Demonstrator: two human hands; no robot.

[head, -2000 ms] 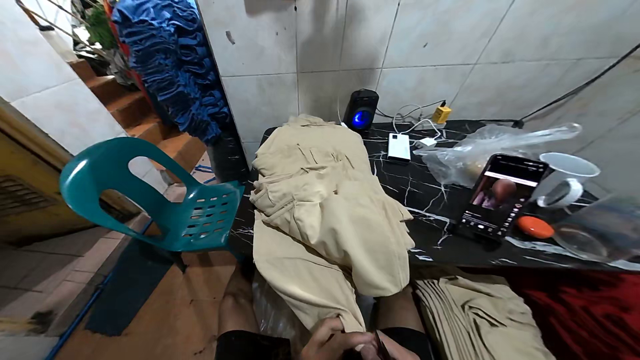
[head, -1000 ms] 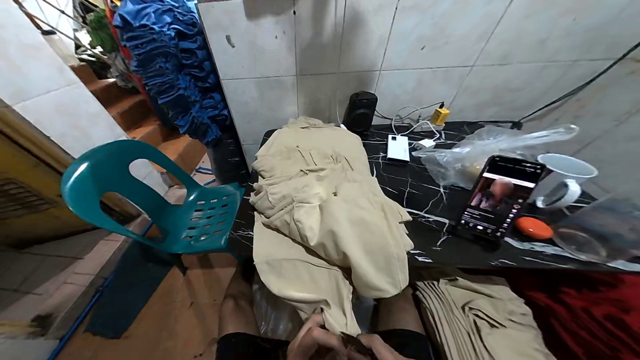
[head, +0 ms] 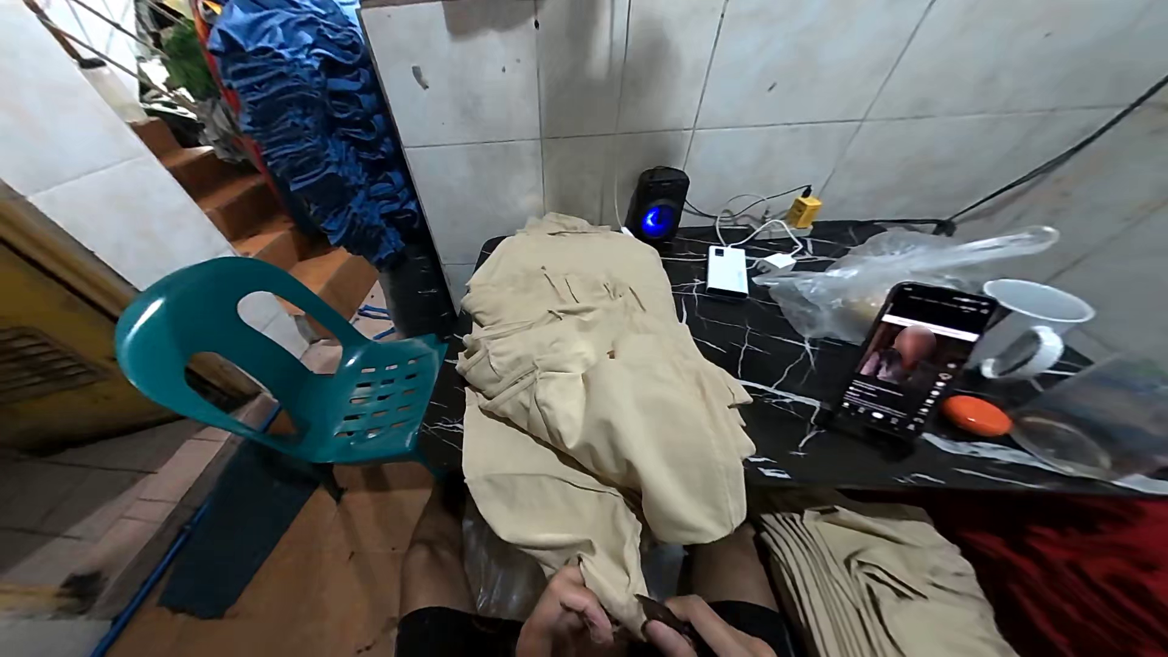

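Observation:
A pile of beige cloth garments (head: 584, 365) lies on the black marbled table and hangs over its front edge toward my lap. At the bottom centre my left hand (head: 568, 613) grips the hanging end of the top garment between thumb and fingers. Close on its right, my right hand (head: 698, 631) is at the tip of the same cloth, shut on a small dark tool (head: 662, 615) whose kind I cannot tell. Both hands are partly cut off by the lower frame edge.
A black speaker (head: 657, 205), white power bank (head: 727, 272), plastic bag (head: 849, 287), smartphone (head: 915, 360), white mug (head: 1036, 315) and orange object (head: 976, 415) stand on the table (head: 762, 342). Left is a green plastic chair (head: 383, 401); lower right, stacked beige cloth (head: 876, 584) beside red fabric (head: 1068, 566).
My hands have shifted a little at the garment's end, which hangs in a narrower, more gathered shape than two seconds ago. The pile on the table lies as before.

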